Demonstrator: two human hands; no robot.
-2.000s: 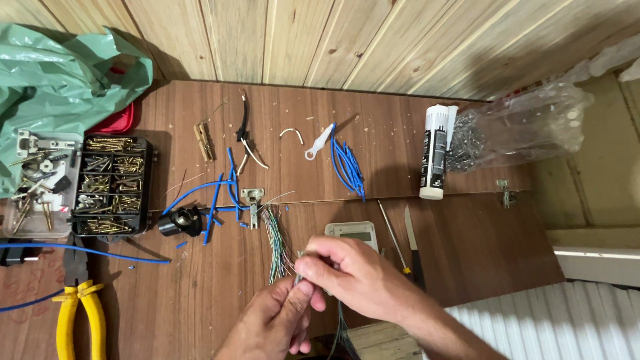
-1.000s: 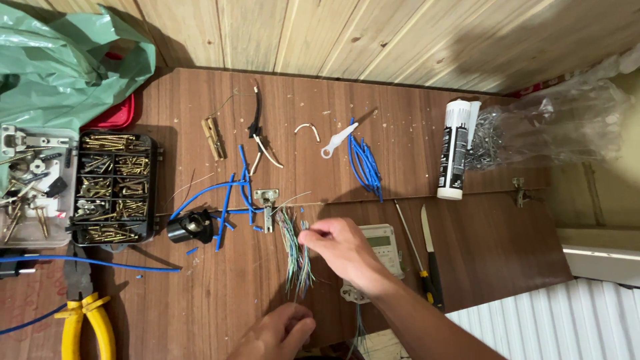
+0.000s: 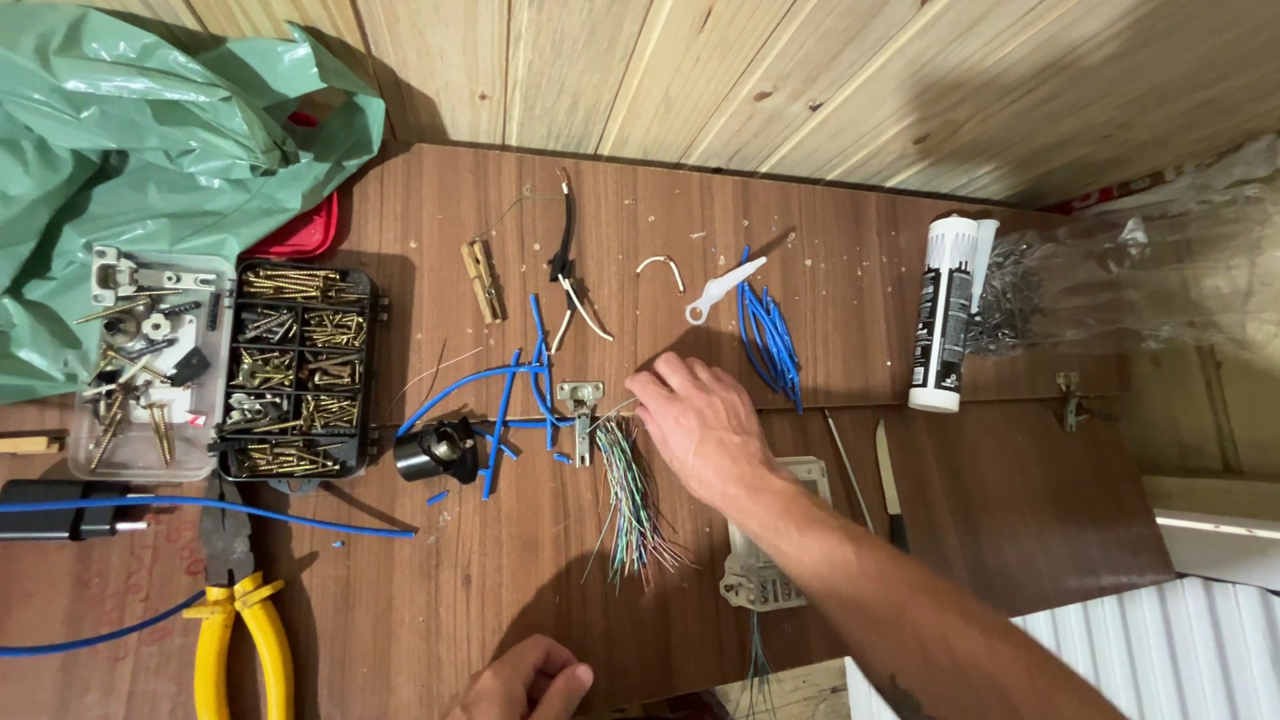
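My right hand (image 3: 700, 425) reaches over the brown wood board, palm down, its fingertips just right of a metal cabinet hinge (image 3: 581, 420). A thin pale strand shows at its fingertips; whether the fingers grip it I cannot tell. Beside and below that hand lies a bundle of thin multicoloured wires (image 3: 632, 500). My left hand (image 3: 530, 680) rests at the bottom edge, partly cut off, fingers curled, with nothing visible in it. Under my right forearm lies a pale plastic device housing (image 3: 765, 585), partly hidden, with thin wires hanging from its lower end.
Left are yellow-handled pliers (image 3: 240, 640), a screw organizer box (image 3: 295, 370), a clear hardware tray (image 3: 150, 440) and a green plastic bag (image 3: 180, 150). Blue wire pieces (image 3: 503, 425) and a black lamp socket (image 3: 437, 450) lie centre-left. A sealant cartridge (image 3: 943, 315) and a knife (image 3: 889, 480) are right.
My hands were together over the wires two seconds ago and are now apart. The right hand has moved up towards the hinge, and the wire bundle lies uncovered on the board.
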